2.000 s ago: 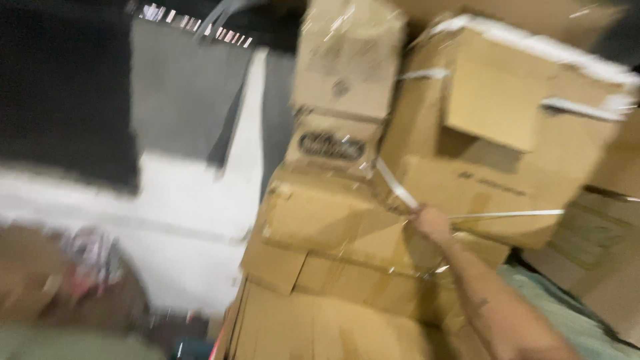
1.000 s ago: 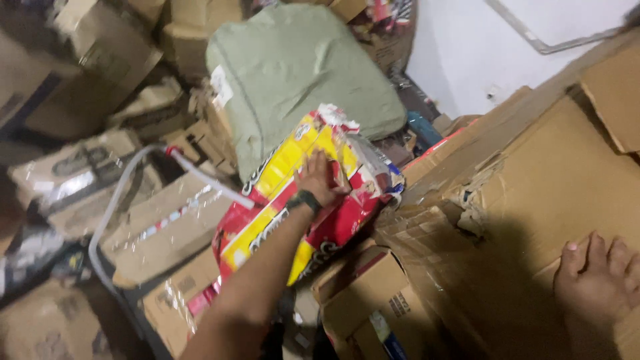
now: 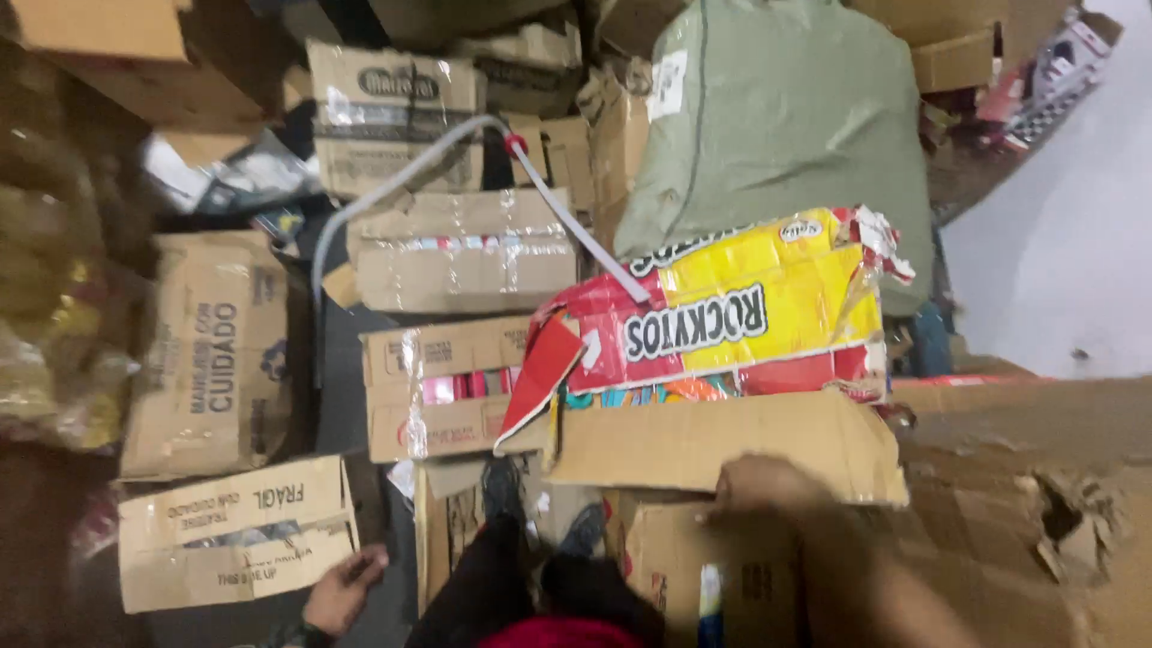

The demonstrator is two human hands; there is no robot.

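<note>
My right hand (image 3: 765,490), blurred, is at the raised brown flap (image 3: 729,441) of a red and yellow cardboard box (image 3: 765,297); its fingertips touch the flap's lower edge. Colourful items (image 3: 643,393) show in the gap between that box's flaps. Low on the left, my left hand (image 3: 346,589) has nothing in it that I can see, beside the corner of a taped brown carton (image 3: 238,531). A pale hose or strap (image 3: 405,171) with a red band arches over the cartons and ends on the red part of the box.
A large green wrapped bundle (image 3: 801,135) lies behind the red and yellow box. Brown cartons crowd the left, one of them (image 3: 211,360) upright beside a dark gap. A torn cardboard sheet (image 3: 1017,504) spreads at the right. My shoes (image 3: 502,490) stand among the boxes.
My hand that lay on the red and yellow box one second ago is off its printed top. The brown flap and colourful items now show. The view has shifted greatly.
</note>
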